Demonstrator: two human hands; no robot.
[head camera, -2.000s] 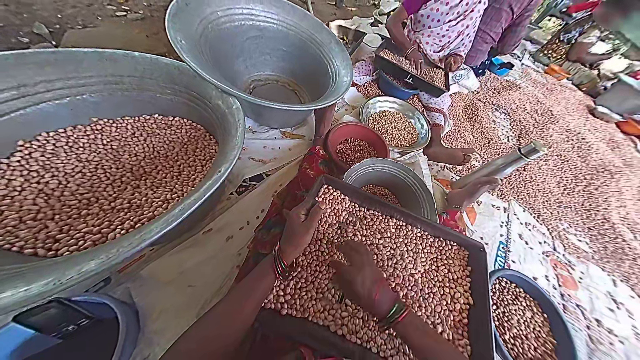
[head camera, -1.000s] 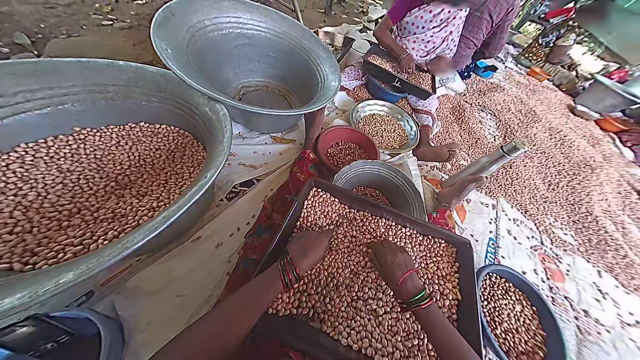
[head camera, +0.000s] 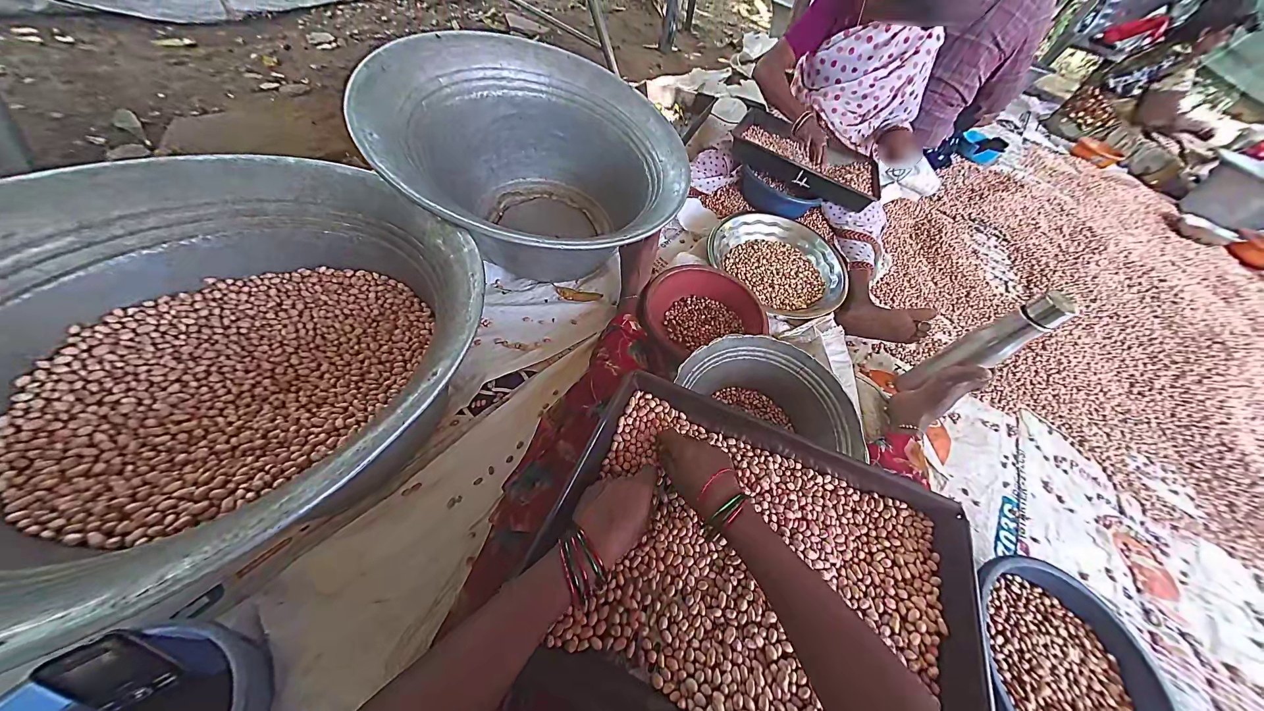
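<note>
A dark rectangular tray (head camera: 963, 592) full of pinkish-brown nuts or seeds (head camera: 839, 553) rests across my lap. My left hand (head camera: 617, 513) lies on the nuts near the tray's left side, its fingers curled downward. Close beside it, my right hand (head camera: 696, 472) reaches into the nuts near the tray's upper left corner. Fingertips of both hands are hidden, so whether they hold any nuts is unclear. Bangles circle both wrists. Just beyond the tray stands a grey metal bowl (head camera: 849, 415) with some nuts in it.
Left, a large metal basin (head camera: 454, 296) holds many nuts; a second basin (head camera: 533, 109) is behind. A red bowl (head camera: 657, 306), a steel dish (head camera: 834, 262) and a blue-grey tub (head camera: 997, 573) hold nuts. A steel flask (head camera: 987, 341) lies near a foot. Another person (head camera: 869, 79) sits ahead with a tray.
My right hand has moved left across the tray, close to my left hand. Both hands were farther apart a second ago. The view has shifted slightly.
</note>
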